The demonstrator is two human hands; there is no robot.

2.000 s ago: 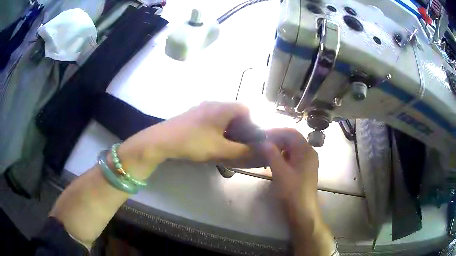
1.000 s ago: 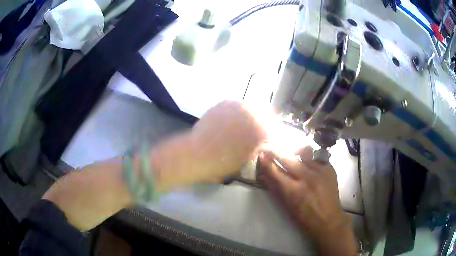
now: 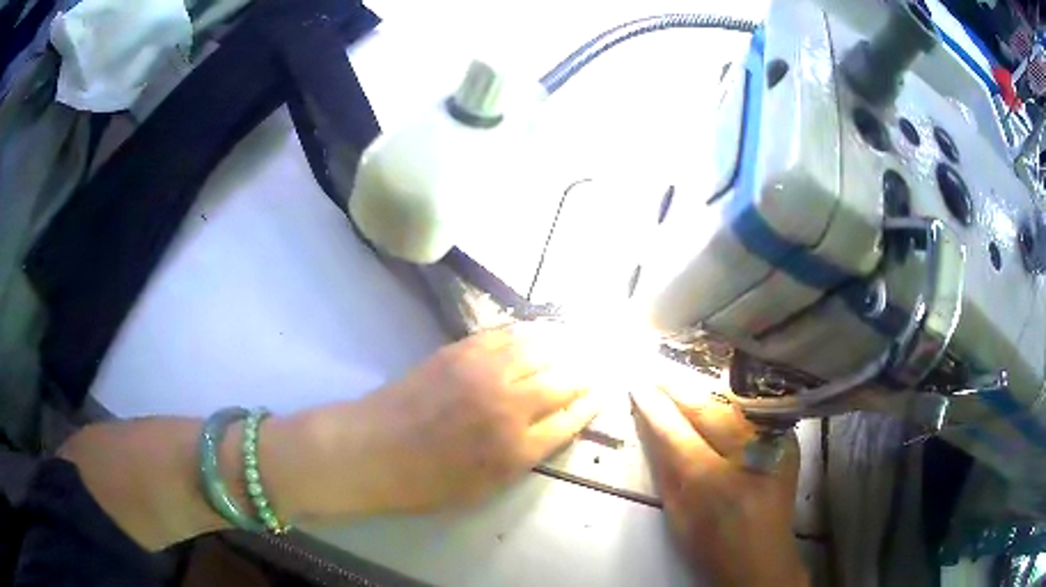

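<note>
A dark fabric strip (image 3: 333, 126) runs from the stack of cut pieces (image 3: 149, 195) at the left, behind the lamp, to the needle area. My left hand (image 3: 493, 413) lies palm down with its fingertips in the glare just left of the needle. My right hand (image 3: 717, 476) lies at the front right of the needle, partly under the head of the sewing machine (image 3: 791, 218). The presser foot, the needle and the fabric end at my fingertips are washed out by glare, so my grip cannot be made out.
The white machine lamp (image 3: 401, 195) stands on a ribbed gooseneck behind my left hand. Grey garment parts (image 3: 29, 229) and a white cloth piece (image 3: 121, 52) lie at the far left. Grey and black sewn pieces (image 3: 866, 493) lie right of the needle. The dark table edge runs along the front.
The view has shifted closer to the machine. My hands have moved from working together before the needle to lying flat on either side of it. The strip now runs behind the lamp.
</note>
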